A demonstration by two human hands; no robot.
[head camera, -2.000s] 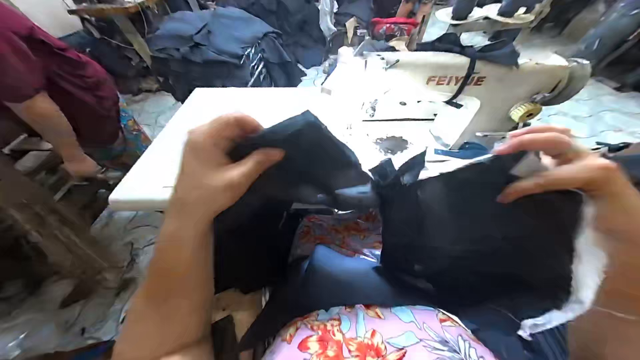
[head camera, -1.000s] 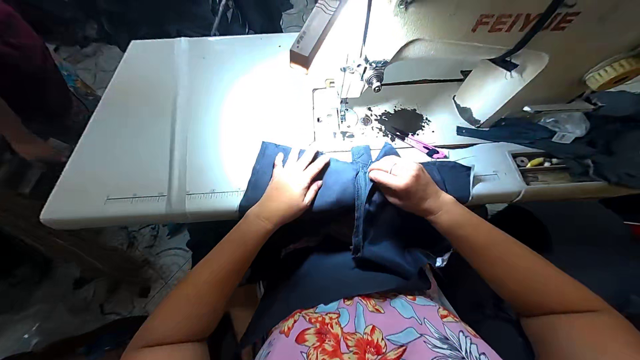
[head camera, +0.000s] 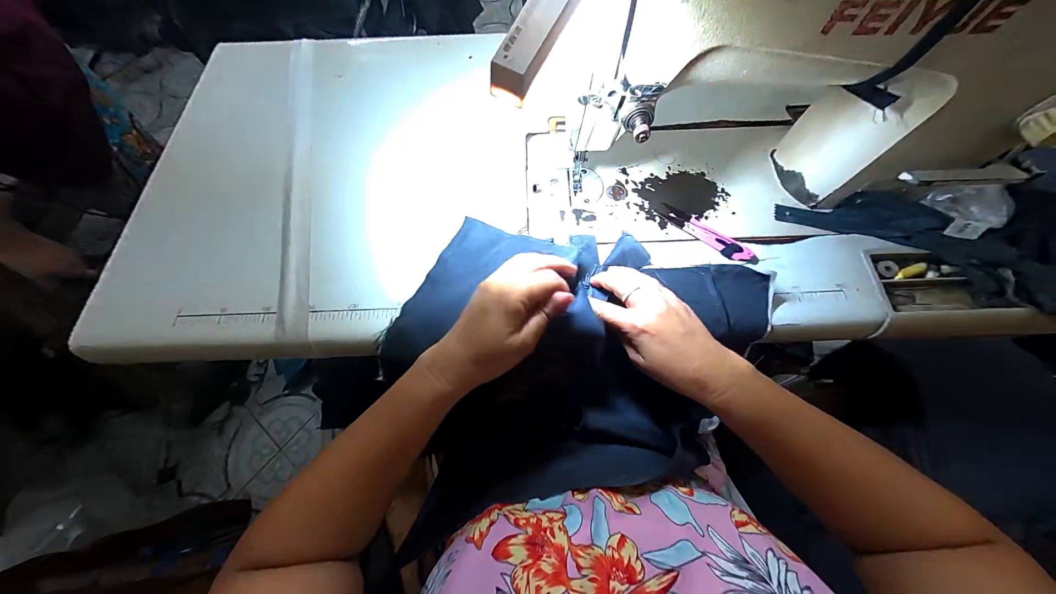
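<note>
Dark navy fabric (head camera: 445, 285) lies over the front edge of the sewing machine table and hangs down to my lap. My left hand (head camera: 524, 309) pinches it near a middle seam, thumb against curled fingers. Close beside it on the right, my right hand (head camera: 652, 326), with a ring on one finger, grips the same seam area. Two short fabric flaps stick up just beyond my fingertips. The presser foot (head camera: 579, 169) of the sewing machine (head camera: 767, 107) stands behind the fabric, apart from it. A pink utility knife (head camera: 719, 241) lies on the machine bed behind my right hand.
A long box (head camera: 528, 49) lies beside the machine head. At the right, dark cloth strips (head camera: 874, 216) and a small plastic bag (head camera: 969, 206) lie near a compartment (head camera: 932, 293) holding bobbins. Part of another person (head camera: 49, 107) shows at the far left.
The fabric was held up and spread two seconds ago; it now rests on the table edge. My hands have come together at the middle seam. The view has tilted down.
</note>
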